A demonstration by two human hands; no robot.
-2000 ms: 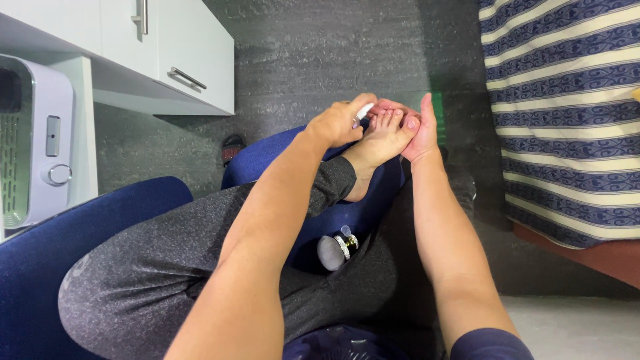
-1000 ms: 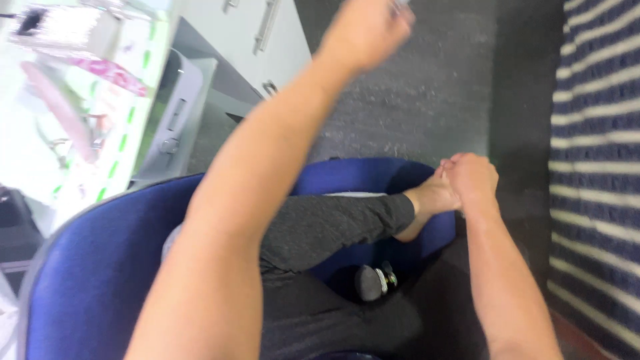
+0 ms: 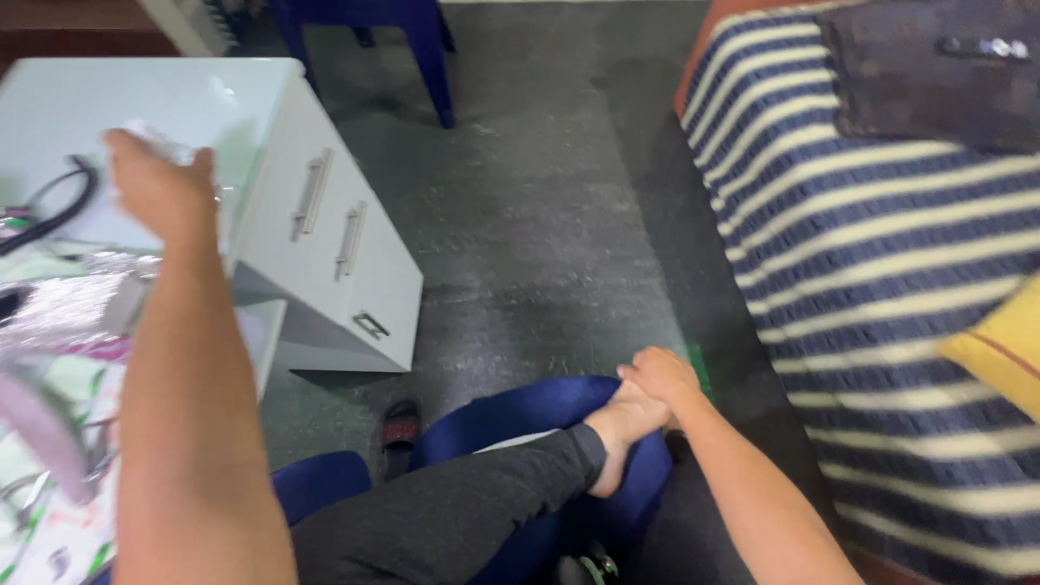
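My left hand (image 3: 166,183) reaches over the white cabinet top at the upper left, with its fingers around or just beside a small whitish, blurred item (image 3: 158,140); its grip is unclear. Over the toes of my bare foot (image 3: 626,418) lies my right hand (image 3: 662,375), its fingers closed around them. The foot rests on a blue chair (image 3: 528,396). At the bottom edge, partly cut off, is a small round item with a shiny metallic part (image 3: 600,566).
A white drawer cabinet (image 3: 325,268) stands at left, beside a cluttered table with a foil-like silver package (image 3: 73,313) and a black cable (image 3: 73,207). A blue plastic stool (image 3: 422,57) is behind. A bed with a striped cover (image 3: 877,325) lines the right; a sandal (image 3: 400,424) lies on the floor.
My left hand has gone from the foot to over the cabinet top at the left. My right hand has stayed at the foot. The view has shifted strongly.
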